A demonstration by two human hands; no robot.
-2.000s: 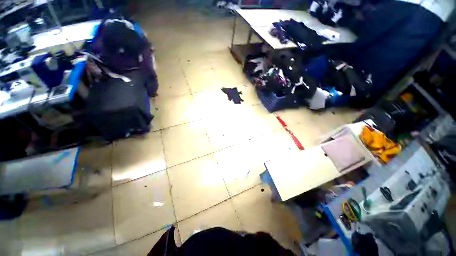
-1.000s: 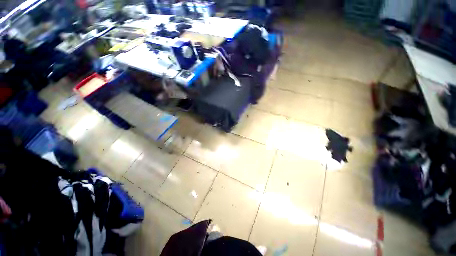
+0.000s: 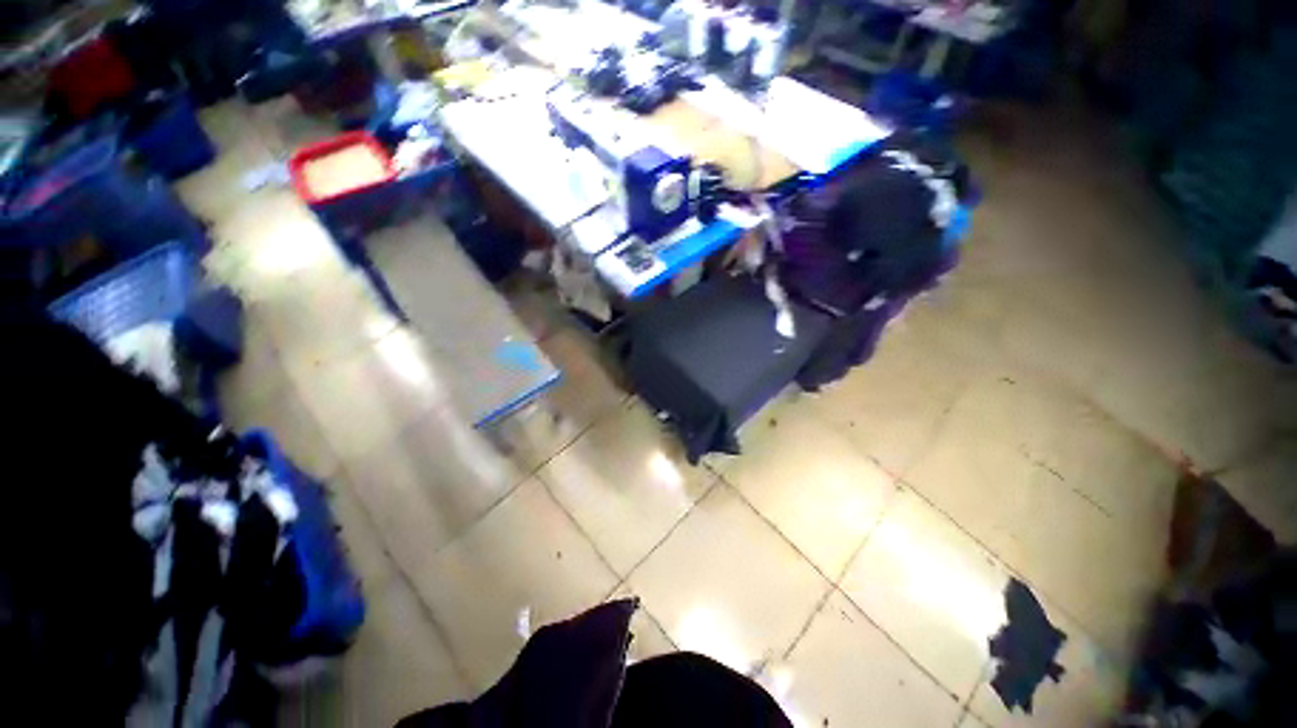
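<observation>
Neither of my hands shows; only dark clothing of mine is at the bottom edge. Nearest at the lower left is a large black-and-white bundle heap (image 3: 216, 548) over a blue basket (image 3: 327, 569). A dark cloth scrap (image 3: 1024, 647) lies flat on the tiled floor at the lower right. A black cloth (image 3: 726, 349) covers a low bench or box beside the sewing table (image 3: 683, 270), with a dark garment heap (image 3: 889, 228) behind it.
A narrow bench (image 3: 455, 306) stands left of the sewing table. A red-rimmed tray (image 3: 342, 168) is at its far end. A blue slatted crate (image 3: 128, 296) holds pale cloth at the left. Another dark heap (image 3: 1209, 647) is at the lower right edge.
The view has swung left. The bench, red-rimmed tray and sewing table have shifted right in the picture, and the cloth scrap sits lower. The white table at the right has left the view.
</observation>
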